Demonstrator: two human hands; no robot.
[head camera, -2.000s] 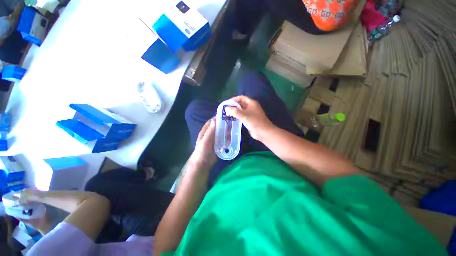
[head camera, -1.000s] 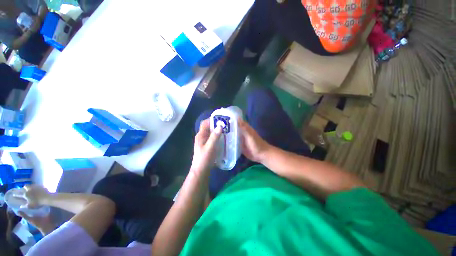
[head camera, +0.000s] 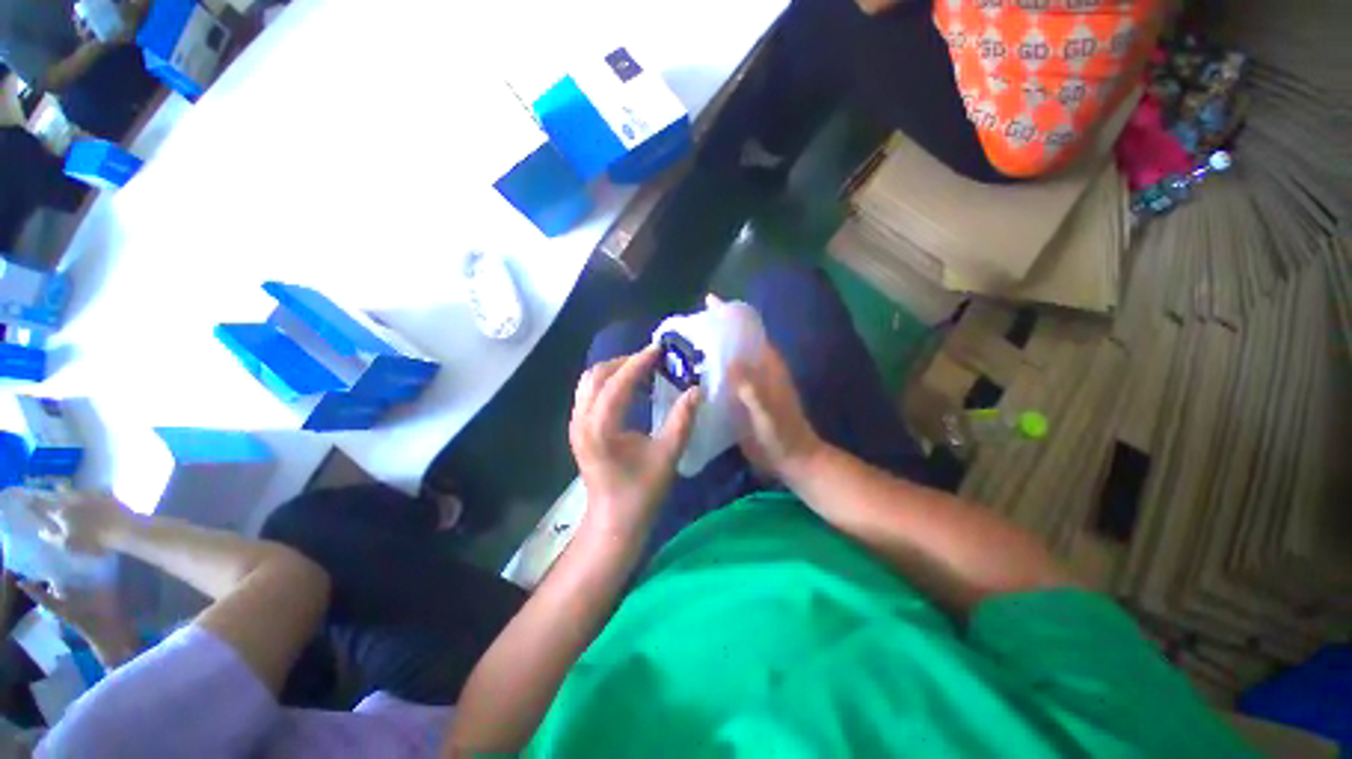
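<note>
A white translucent inner tray (head camera: 715, 423) is held over my lap, blurred. A small black device (head camera: 679, 360) with a pale centre shows at its upper end. My left hand (head camera: 630, 430) is at the tray's left side, with thumb and forefinger around the device. My right hand (head camera: 768, 408) grips the tray's right side. The tray's lower part is partly hidden by my hands, and I cannot tell whether the device sits in the tray or is lifted from it.
On the white table (head camera: 389, 193) are a whitish oval tray (head camera: 495, 295), an open blue box (head camera: 326, 360) and a blue-and-white box (head camera: 615, 119). A neighbour's arm (head camera: 208, 552) is at lower left. Cardboard sheets (head camera: 979, 223) and a green-capped bottle (head camera: 1023, 424) are on the right.
The tray has turned and tilted, and its recess is less visible. My left hand has opened around the device end, and my right hand has shifted over the tray's side. The view has moved slightly.
</note>
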